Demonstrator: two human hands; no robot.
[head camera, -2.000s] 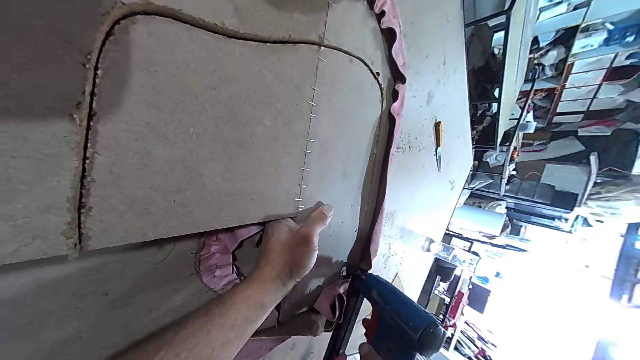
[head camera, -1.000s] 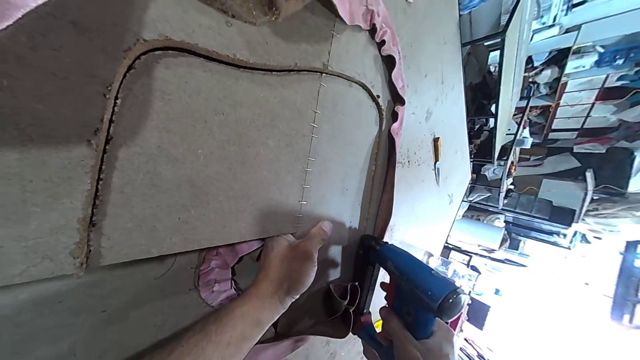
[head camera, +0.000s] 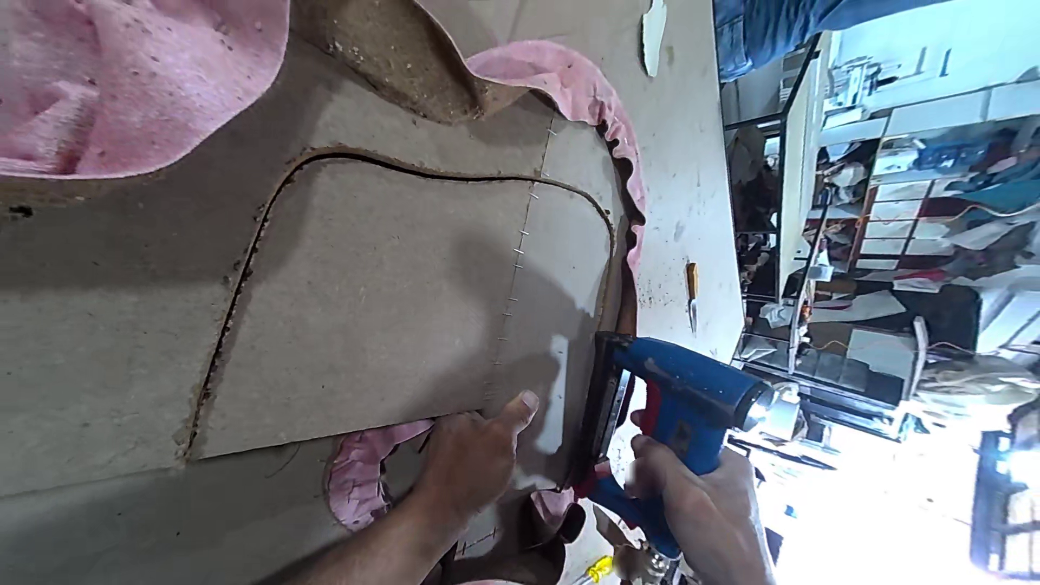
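Observation:
My right hand (head camera: 703, 496) grips a blue pneumatic staple gun (head camera: 682, 382), its black nose and magazine lying over the right edge of a brown fibreboard panel (head camera: 390, 301). At the panel's lower edge, my left hand (head camera: 479, 455) has its thumb on top and its fingers curled at or under the edge, partly hidden. A curved groove runs through the board, and a row of staples (head camera: 518, 250) crosses a seam. Gathered pink fabric (head camera: 597, 85) with a brown backing follows the board's right edge. More pink fabric (head camera: 353, 483) shows below the board, left of my left hand.
A wooden-handled knife (head camera: 691, 292) lies on the pale table (head camera: 678, 203) at right. A yellow-handled tool (head camera: 600, 569) is at the bottom. Loose pink fabric (head camera: 162, 81) covers the upper left. Someone's jeans (head camera: 780, 28) show at the top right, above cluttered shelving.
The staple gun has come up from the lower edge of the view, and more of it and of my right hand shows. Loose fabric has come into view at the upper left. My left hand remains at the board's edge.

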